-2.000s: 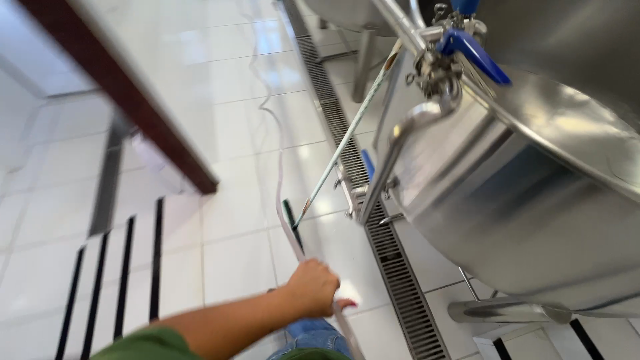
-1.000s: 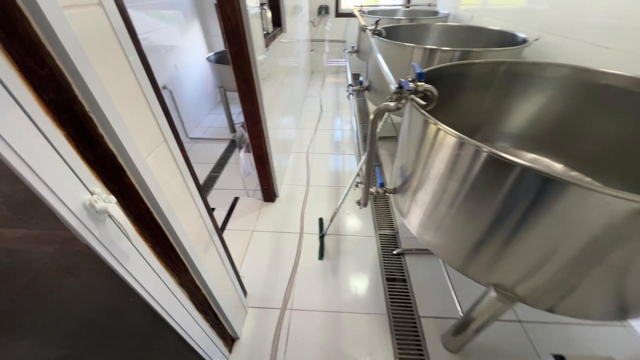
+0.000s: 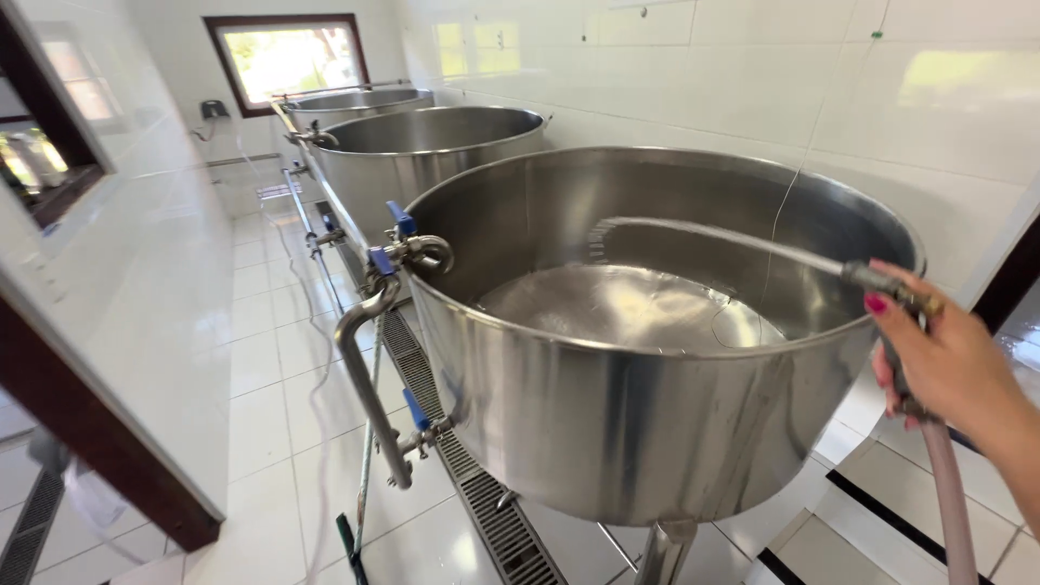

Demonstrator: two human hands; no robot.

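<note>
My right hand (image 3: pixel 934 345) grips a hose spray nozzle (image 3: pixel 886 284) at the right rim of the nearest stainless steel vat (image 3: pixel 650 431). A stream of water (image 3: pixel 723 234) arcs from the nozzle leftward into the vat and lands at its inner wall. Down from the nozzle hangs a pinkish hose (image 3: pixel 949 496). Some liquid or wet sheen shows on the vat's bottom (image 3: pixel 626 305). A thin wire or cord (image 3: pixel 776 219) hangs down in front of the inner wall. My left hand is out of view.
Two more steel vats (image 3: pixel 431 130) stand behind, joined by steel pipes (image 3: pixel 325 183) with blue-handled valves (image 3: pixel 400 218). A floor drain grate (image 3: pixel 479 487) runs below. A squeegee (image 3: pixel 349 540) leans at the pipes. Black-edged steps (image 3: pixel 886 504) lie at right, a dark door frame (image 3: pixel 97 439) at left.
The view has swung from the floor and aisle to the nearest vat. My right hand, out of view one second ago, now shows with the nozzle, and water is spraying into the vat.
</note>
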